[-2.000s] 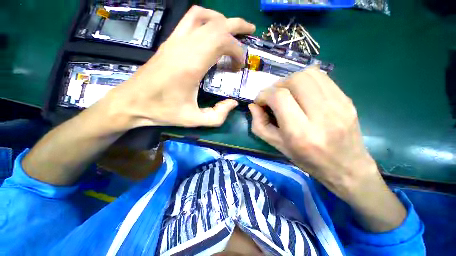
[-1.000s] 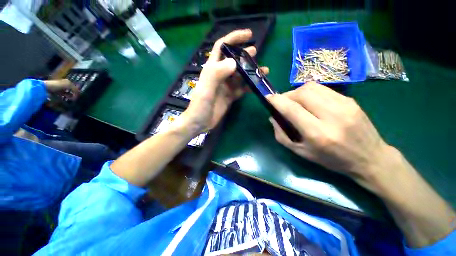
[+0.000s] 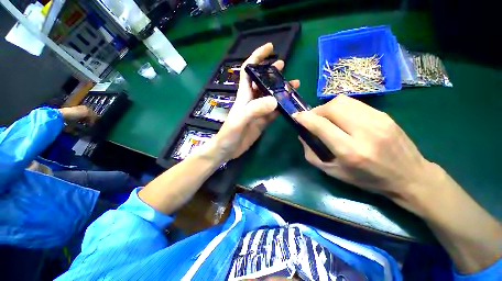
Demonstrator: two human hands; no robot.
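Observation:
A phone middle frame [image 3: 287, 104] is held tilted above the bench mat, its edge turned towards me and its interior seen at a slant. My left hand [image 3: 250, 110] holds its upper left end, thumb on the near side and fingers behind. My right hand [image 3: 358, 140] grips its lower right end between thumb and fingers. No strip part can be made out in either hand. A black phone tray [image 3: 184, 122] lies left of the frame, with several phone units in its recesses, partly behind my left hand and forearm.
The blue parts bin [image 3: 392, 65] of beige strips stands beyond my right hand. A clear zip bag of strips [image 3: 429, 69] lies to its right. At left, another worker's hand [image 3: 78, 114] is at a neighbour's phone tray [image 3: 113, 104]. The bench edge runs in front of me.
From two seconds ago, the view has shifted and the frame has gone from lying nearly flat to being held up on edge. Over the last second it has tilted slightly, with both hands still on it.

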